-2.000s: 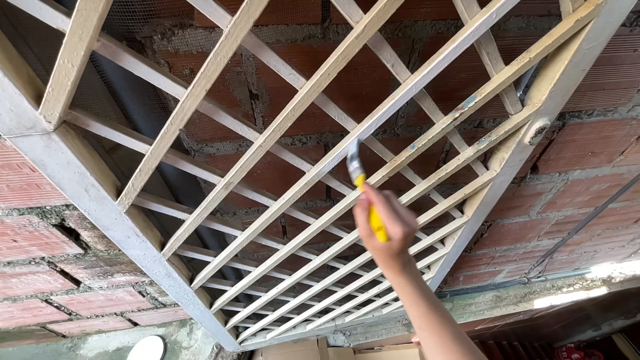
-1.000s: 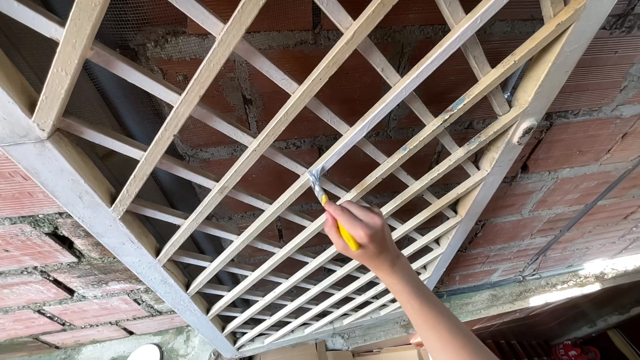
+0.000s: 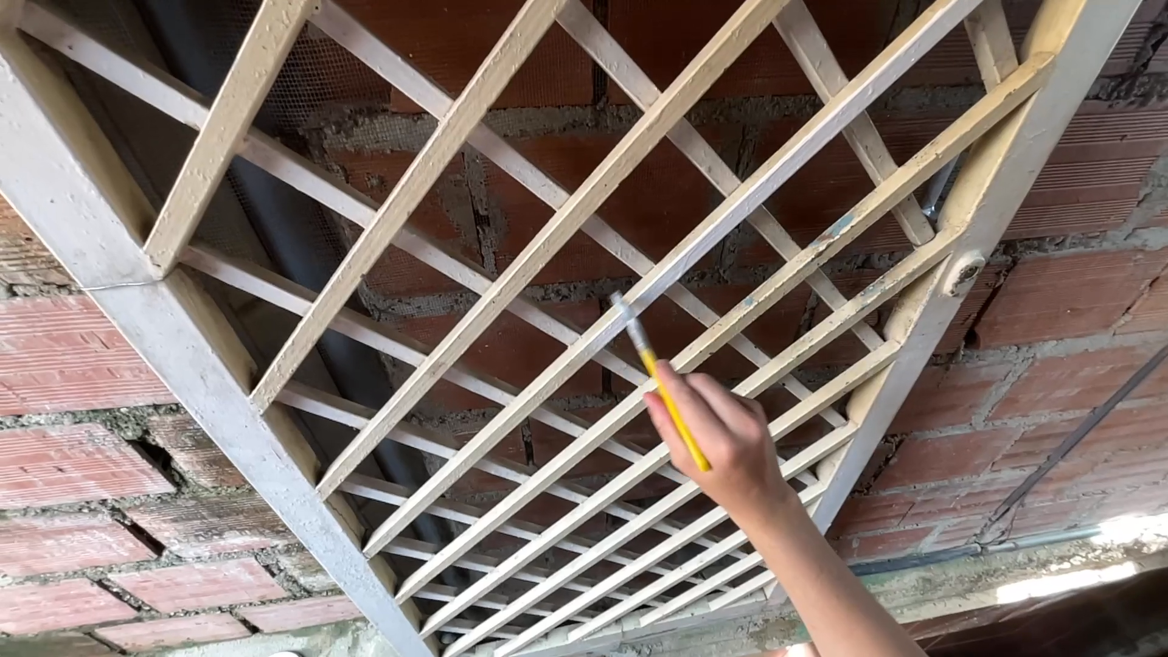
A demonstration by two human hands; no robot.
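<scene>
My right hand (image 3: 716, 433) grips the yellow handle of a paintbrush (image 3: 675, 415), entering from the lower right. The bristles touch a diagonal slat (image 3: 712, 228) of the painted lattice (image 3: 493, 283). That slat looks whiter from the bristles up to the top right, while the neighbouring slats are cream. Blue-green specks show on the slat just to its right. My left hand is not in view.
The frame's pale side rails (image 3: 137, 301) run down both sides of the lattice, the right one with a round knob (image 3: 963, 272). Brick walls (image 3: 78, 356) with rough mortar lie beyond. A dark pipe (image 3: 333, 356) passes behind the slats at left.
My right hand has kept the brush on the same slat. The bristles first moved down-left along it, then slightly back up. Whiter colour covers more of the slat's upper part.
</scene>
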